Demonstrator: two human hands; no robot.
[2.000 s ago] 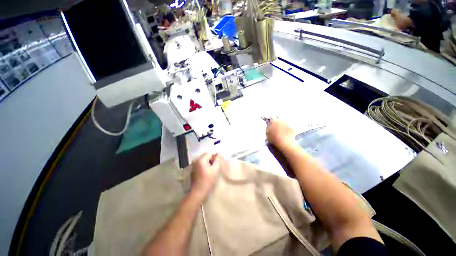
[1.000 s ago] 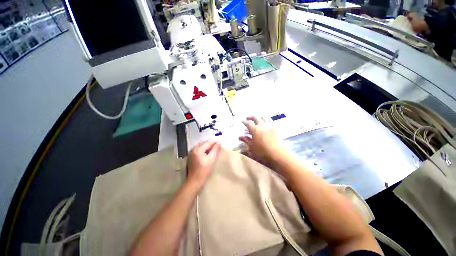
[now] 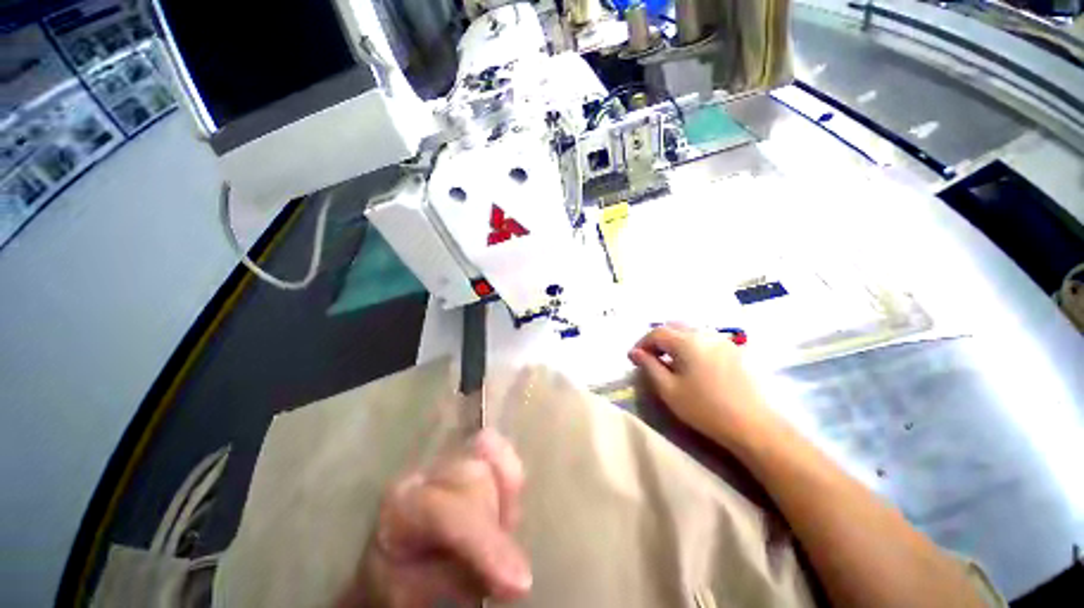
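Note:
A beige bag body (image 3: 594,475) spreads over the near table edge, its far edge below the white sewing head (image 3: 505,226). My left hand (image 3: 458,517) is low over the bag, close to the camera, with curled fingers; whether it grips cloth is unclear. My right hand (image 3: 701,374) is on the near part of the white plate (image 3: 701,261), right of the needle area, fingers bent. Small snips with a red part (image 3: 738,340) lie at the back of this hand, partly hidden by it. I cannot tell if it pinches anything.
A black screen in a white housing (image 3: 309,137) stands upper left. A yellow strip (image 3: 613,216) is beside the head. Thread cones (image 3: 640,26) stand behind. Looped handles (image 3: 196,493) hang at lower left. A dark opening (image 3: 1022,216) is at right.
My left hand has moved back from the bag's far edge, towards me. My right hand now shows further right and lower, and the snips show beside it. The view has shifted closer to the machine.

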